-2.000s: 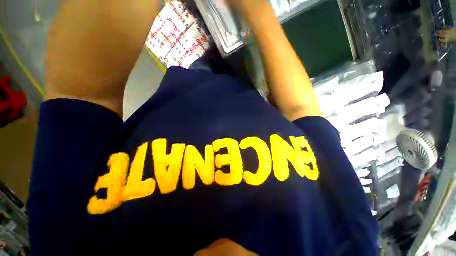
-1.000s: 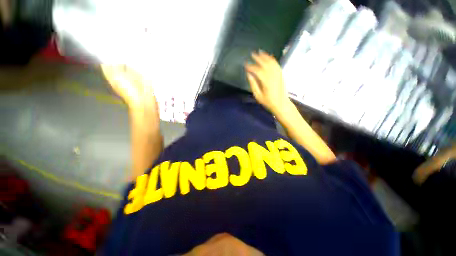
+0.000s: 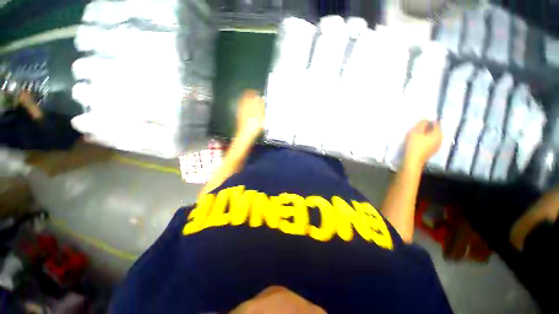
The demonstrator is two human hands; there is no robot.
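A tray of white pouches [image 3: 343, 92] lies in front of me, its pouches side by side and overexposed. My left hand [image 3: 250, 113] is at its left edge, with fingers closed on the rim. My right hand [image 3: 424, 140] is curled on its near right side. Both hands are blurred, and the fingertips are partly hidden. The tray's clear plastic shows only faintly along the near edge.
A stack of filled trays [image 3: 132, 80] stands at the left on the dark green surface [image 3: 240, 73]. More white pouches [image 3: 490, 122] lie at the right. A red-and-white printed item [image 3: 201, 164] is at the bench edge. Another person's arm [image 3: 533, 214] shows at the right edge.
The view has swung, so the trays now lie straight ahead. My left hand has left the left stack and my right hand has left the green surface; both are now at the front tray.
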